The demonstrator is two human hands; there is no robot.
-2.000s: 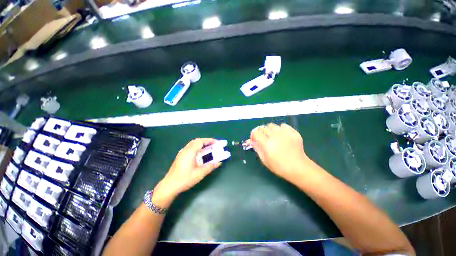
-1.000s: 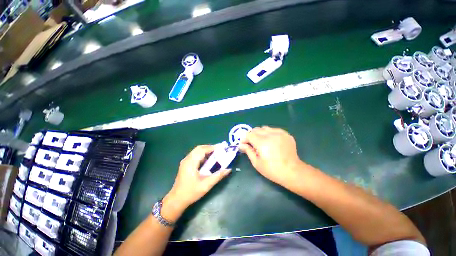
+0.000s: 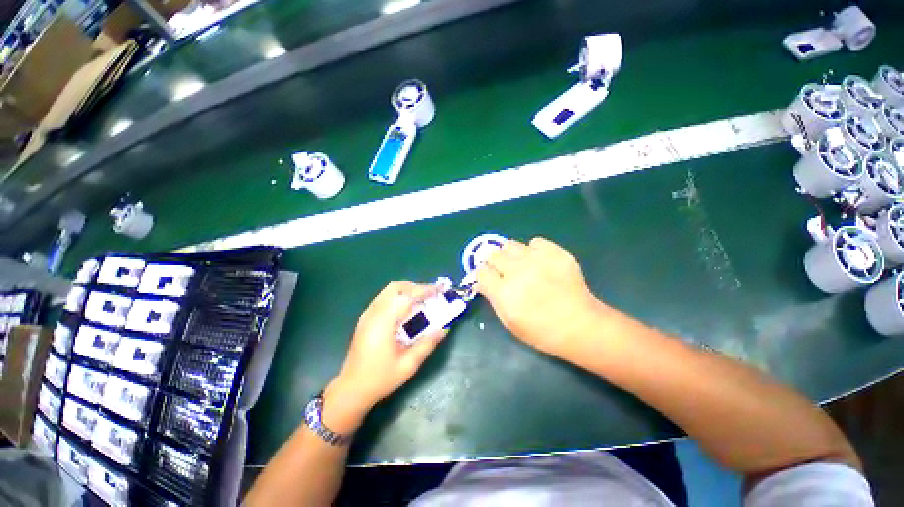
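Observation:
My left hand point(image 3: 385, 335) holds a white handle shell point(image 3: 433, 315) with a dark rectangular window, its notched end toward my right hand. My right hand point(image 3: 525, 287) is at a white fan head point(image 3: 484, 253), its fingers closed at the head's neck where it meets the shell's notched end. The spoked ring of the fan head faces up behind my right fingertips. The fingers partly hide the neck, and any wires there are too small to make out.
A black blister tray point(image 3: 203, 371) with rows of white handle shells stands at left. Many fan heads point(image 3: 843, 259) stand massed at right. Beyond the white stripe point(image 3: 555, 174) lie joined fan units, one with a blue-faced handle point(image 3: 393, 154), and loose heads. Cardboard point(image 3: 61, 74) is at upper left.
Two seconds ago no fan head showed between my hands; now one is at my right fingers, against the shell's notched end. Since one second ago the hands have barely moved. The view has shifted.

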